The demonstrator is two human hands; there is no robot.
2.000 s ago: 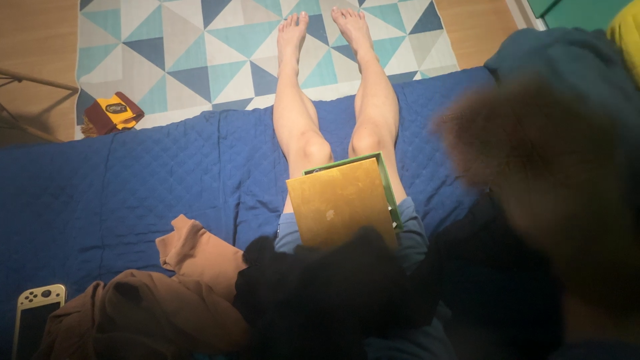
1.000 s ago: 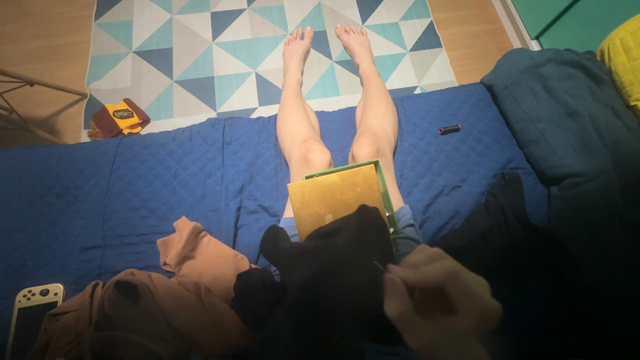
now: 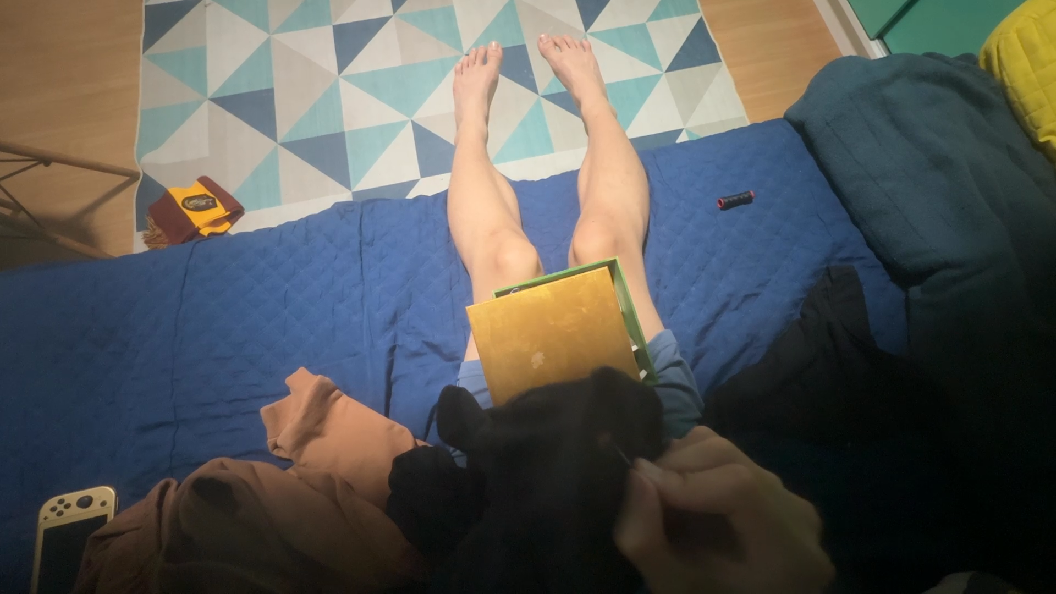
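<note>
My right hand (image 3: 726,507) is at the lower right, thumb and forefinger pinched on a thin needle (image 3: 620,452) whose end points up and left. The needle lies over black fabric (image 3: 561,470) bunched on my lap; whether it pierces the cloth I cannot tell. Beyond the fabric a gold-coloured lid (image 3: 553,326) lies askew over a green box (image 3: 631,309) on my thighs. My left hand cannot be made out; the dark cloth may cover it. A spool of dark thread (image 3: 735,200) lies on the blue quilted cover (image 3: 272,322), right of my knees.
A brown garment (image 3: 346,429) and a handheld game console (image 3: 74,528) lie at the left. A dark teal blanket (image 3: 916,157) and a yellow quilted cushion (image 3: 1027,74) are at the right. A maroon and yellow scarf (image 3: 196,208) is by the patterned rug (image 3: 371,91).
My right hand was raised and blurred at the right two seconds ago, then came down beside the black fabric. The thread spool, not visible in the oldest frame, now shows on the cover.
</note>
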